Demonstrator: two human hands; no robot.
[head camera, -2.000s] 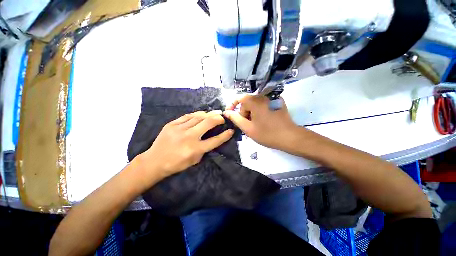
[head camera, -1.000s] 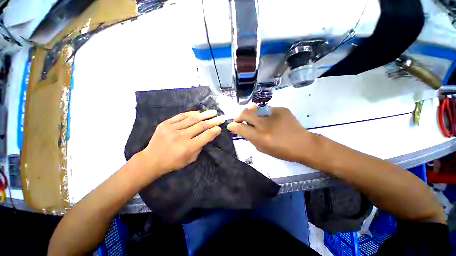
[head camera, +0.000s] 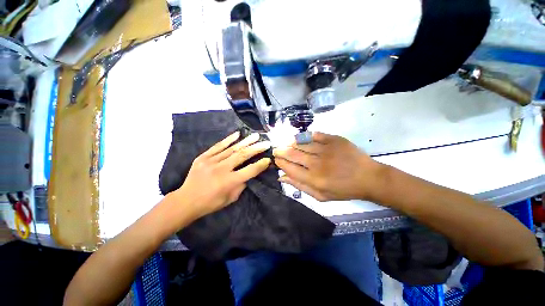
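The dark garment panel (head camera: 263, 221) lies on the white table below the sewing machine head, its lower part hanging over the front edge. My left hand (head camera: 224, 173) lies flat on the panel, fingers spread, tips near the needle area. My right hand (head camera: 325, 167) is at the panel's right edge, fingertips beside the lit needle area (head camera: 281, 132); whether they pinch the cloth is hard to tell. The bright glare hides the needle and presser foot. The shiny curved guard (head camera: 242, 75) stands just above my left fingers.
A black cloth band (head camera: 418, 51) hangs over the machine. A wooden-handled tool (head camera: 499, 85) and a small brass-yellow item (head camera: 514, 132) lie right. Cardboard (head camera: 74, 161) and red-yellow-handled scissors (head camera: 23, 216) are left. Dark cloth (head camera: 418, 254) and a blue crate (head camera: 149, 281) are below.
The view has shifted, so the machine head sits further left and the scissors at far left show. My right fingers have moved from bunched to more extended at the panel's edge. My left hand stays on the panel.
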